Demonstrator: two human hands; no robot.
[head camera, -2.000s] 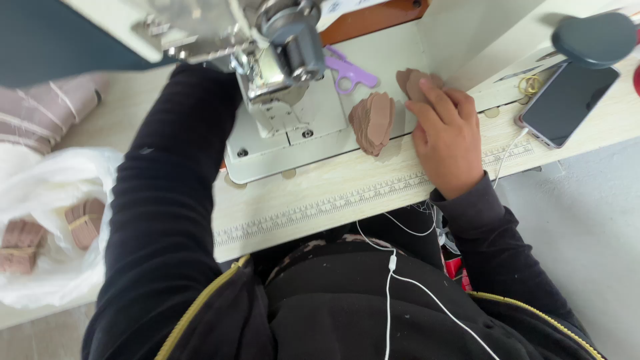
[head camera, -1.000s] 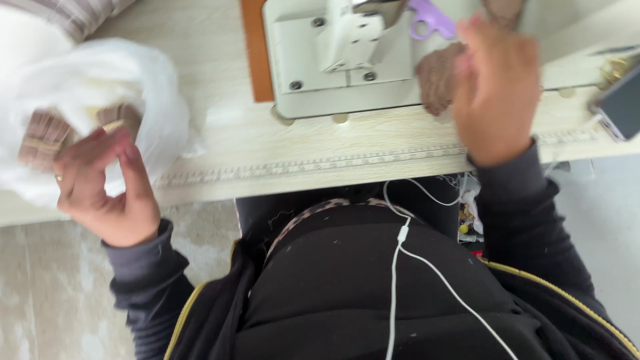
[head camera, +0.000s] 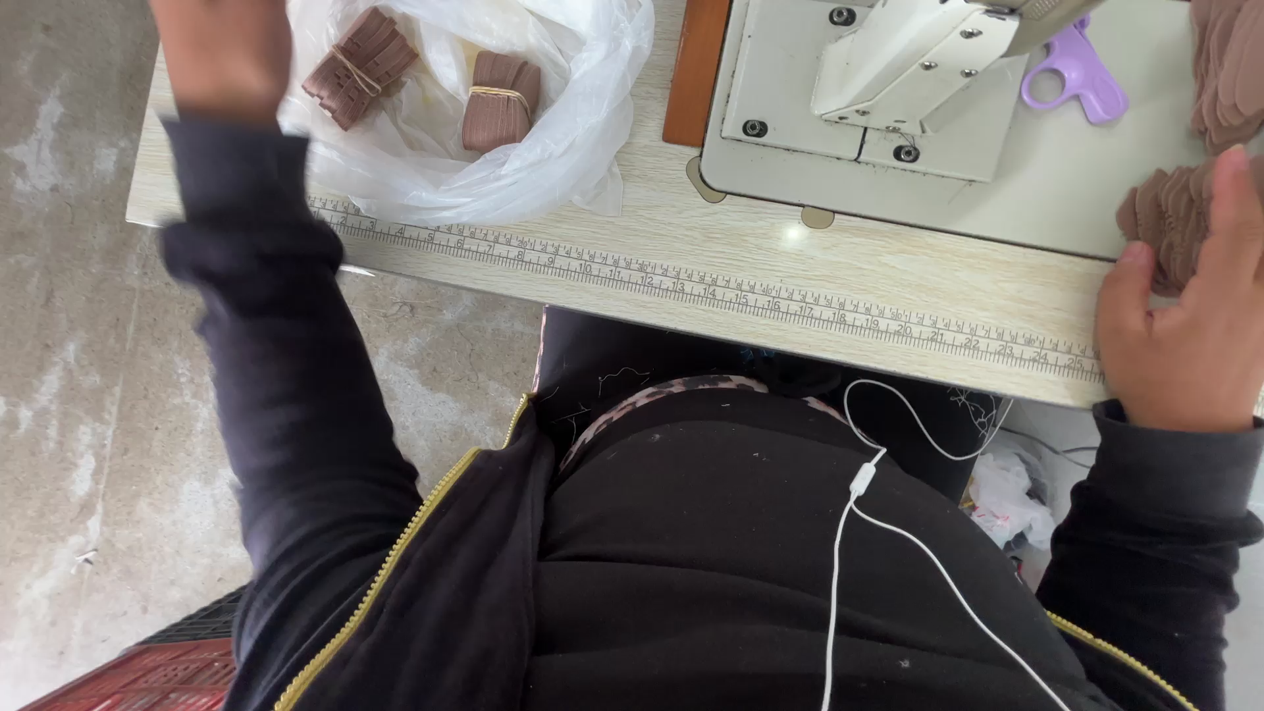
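My left hand (head camera: 225, 54) reaches past the top left edge of the view; its fingers are cut off, so what it holds is hidden. Right of it, a white plastic bag (head camera: 592, 128) lies open around two banded bundles of brown fabric pieces, one (head camera: 363, 67) tilted and one (head camera: 502, 102) more upright. At the right edge, my right hand (head camera: 1185, 326) rests with thumb and a finger against a stack of brown fabric pieces (head camera: 1165, 222). Another brown stack (head camera: 1227, 74) lies above that. Purple-handled thread snips (head camera: 1076, 74) lie on the sewing machine's bed (head camera: 1047, 188).
The sewing machine's head (head camera: 918, 64) stands over the bed at top centre. A printed ruler (head camera: 711, 291) runs along the table's front edge. A white earphone cord (head camera: 862, 481) hangs over my front. A red plastic basket (head camera: 148, 676) stands at the lower left.
My left hand was beside the machine's needle area, then over the bag, and is now beyond the bag's left side. My right hand stays by the brown pieces. The view has shifted left.
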